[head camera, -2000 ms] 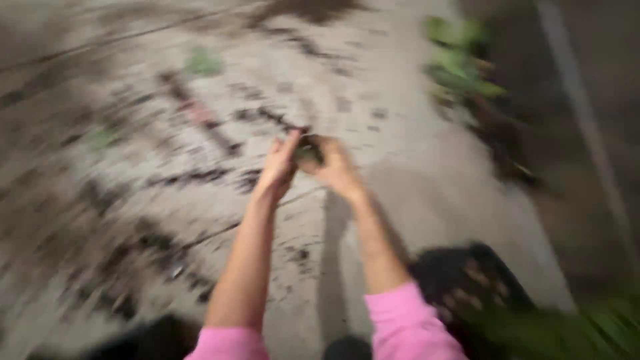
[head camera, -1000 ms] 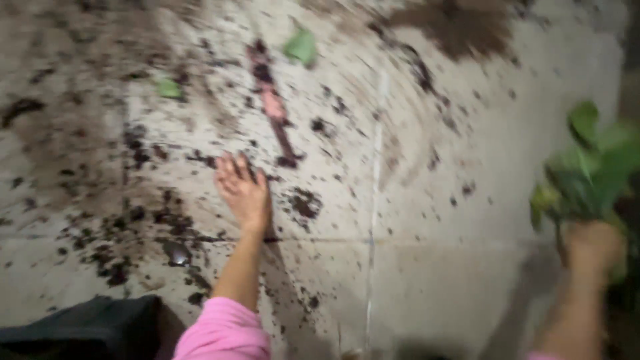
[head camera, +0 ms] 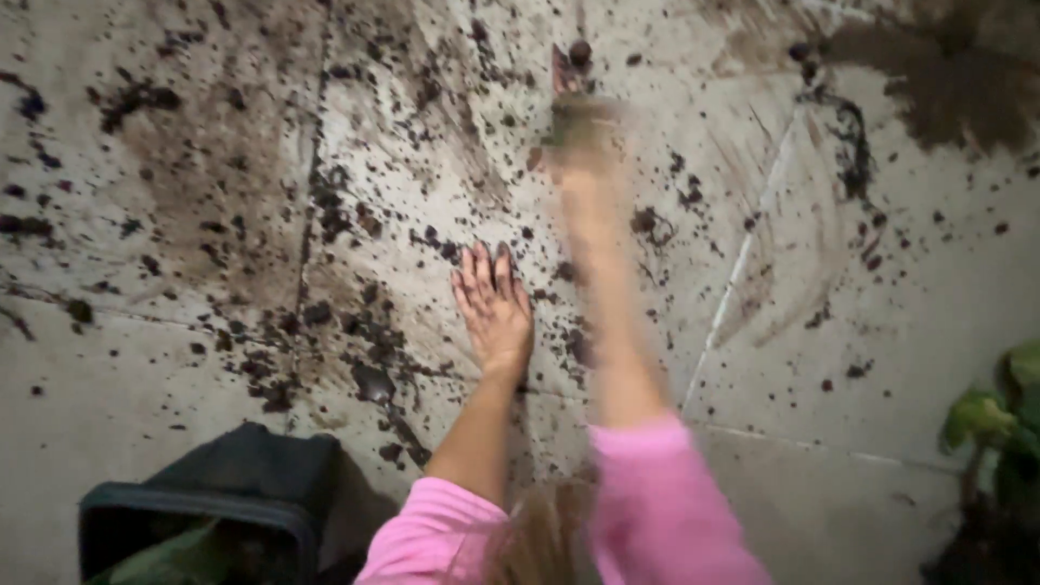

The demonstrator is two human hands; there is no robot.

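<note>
My left hand [head camera: 494, 313] rests palm down on the tiled floor [head camera: 812, 390], fingers a little apart and darkened with soil, holding nothing. Farther forward and to the right, my right hand [head camera: 587, 146] is blurred by motion. Something green shows at its fingers, beside a reddish-brown strip [head camera: 565, 71] on the tiles; whether the hand grips either cannot be told. Dark crumbs of soil [head camera: 370, 325] lie scattered around both hands.
A black plastic plant pot [head camera: 244, 471] lies on its side at the lower left, a green leaf [head camera: 166, 556] at its mouth. A leafy plant [head camera: 979, 418] is at the right edge. A brown wet-looking stain [head camera: 951, 73] marks the upper right floor.
My right hand has moved from the leafy plant at the right to the floor ahead of my left hand. Two seconds ago both hands were together; my left hand has stayed flat since one second ago.
</note>
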